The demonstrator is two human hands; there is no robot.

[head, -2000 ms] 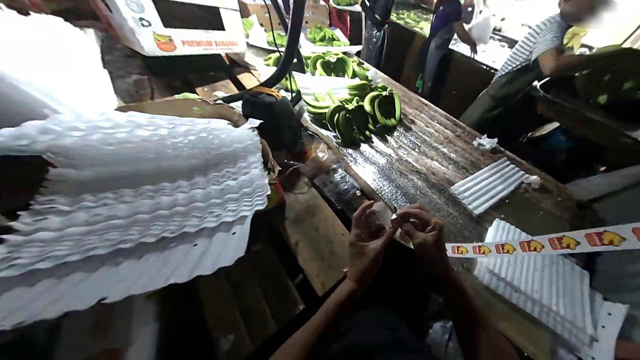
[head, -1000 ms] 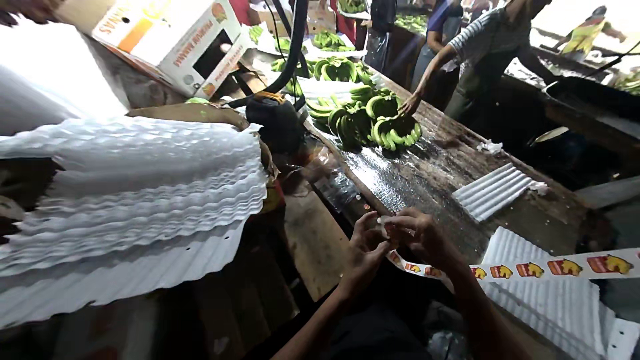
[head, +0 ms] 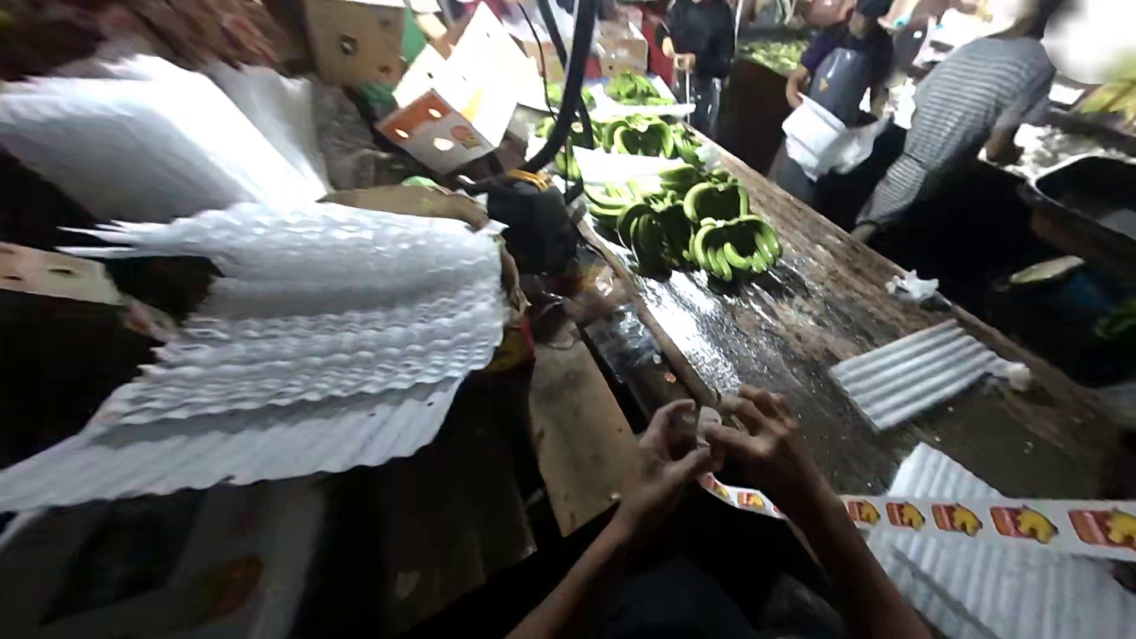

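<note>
A strip of banana stickers point(head: 958, 519) on white backing runs from the right edge, behind my right forearm, up to my fingers. My left hand point(head: 670, 453) and my right hand point(head: 754, 430) meet at the near edge of the wooden table, both on the strip's pale end point(head: 707, 422). Whether a single sticker is peeled there is too small to tell. Green banana clusters point(head: 732, 244) lie farther up the wet wooden table point(head: 799, 328). White corrugated foam sheets point(head: 919, 373) rest on the table to the right, with more point(head: 994, 577) beneath the strip.
A big stack of wavy white foam sheets point(head: 328, 337) fills the left side. Behind it are a printed carton point(head: 444, 129) and a black object point(head: 532, 222) by a dark curved tube point(head: 577, 80). People point(head: 963, 111) stand beyond the table; one holds a white bag point(head: 825, 138).
The co-worker's arm that reached to the bananas one second ago is away from them. The printed carton at the back left has shifted and tilted. My hands stay together at the strip.
</note>
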